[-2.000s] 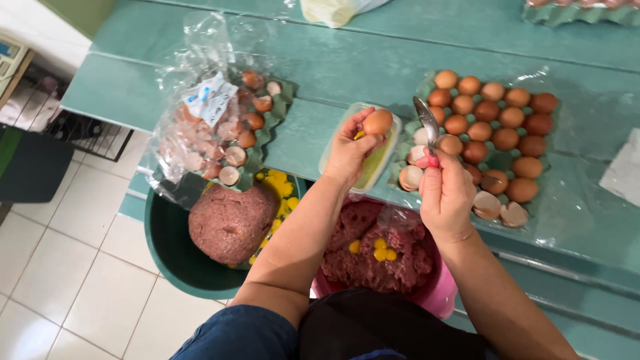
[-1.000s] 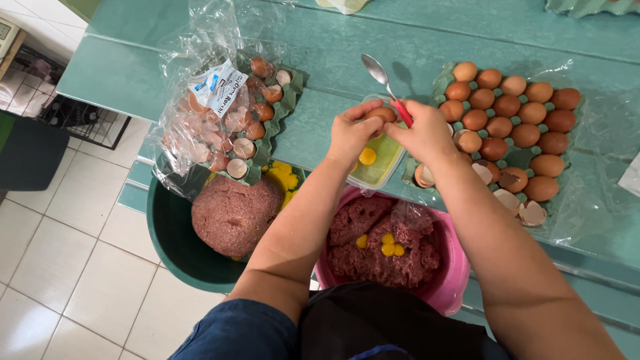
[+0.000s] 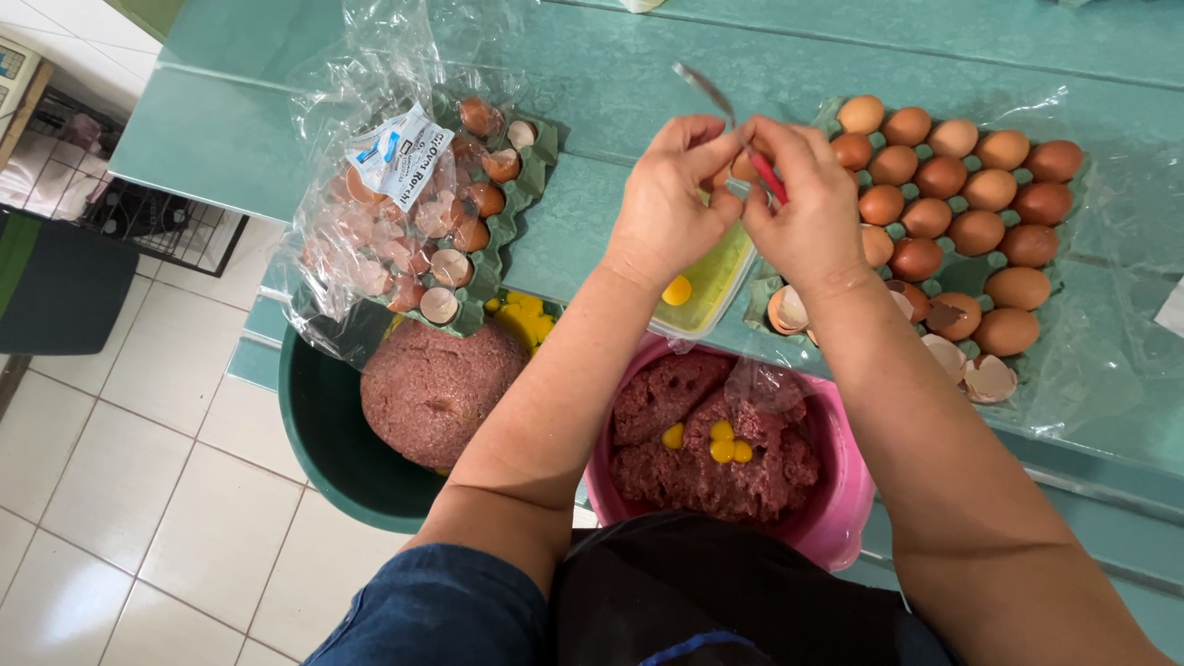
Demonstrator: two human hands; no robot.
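My left hand (image 3: 673,194) and my right hand (image 3: 803,199) meet over a clear plastic container (image 3: 708,310) that holds egg white and a yolk (image 3: 677,290). Between my fingers is a brown egg (image 3: 743,168), mostly hidden, so its shell's state cannot be told. A spoon with a red handle (image 3: 768,176) is in my right hand, its metal bowl pointing up and left. To the right, a green carton (image 3: 967,275) bears brown eggs and several broken shells (image 3: 990,379). Below my hands, a pink basin (image 3: 846,481) holds ground meat (image 3: 721,481) with several yolks on top.
At left, a second egg carton (image 3: 532,171) with empty shells and clear plastic wrap (image 3: 319,250) sits on the green table (image 3: 222,120). Under its edge, a dark green basin (image 3: 310,444) holds a ball of ground meat (image 3: 442,388) and yolks. A wire rack (image 3: 208,240) stands at far left.
Two seconds ago my left hand held the egg apart from the spoon; my hands have come together around it. A yolk now shows in the plastic container, also visible one second ago.
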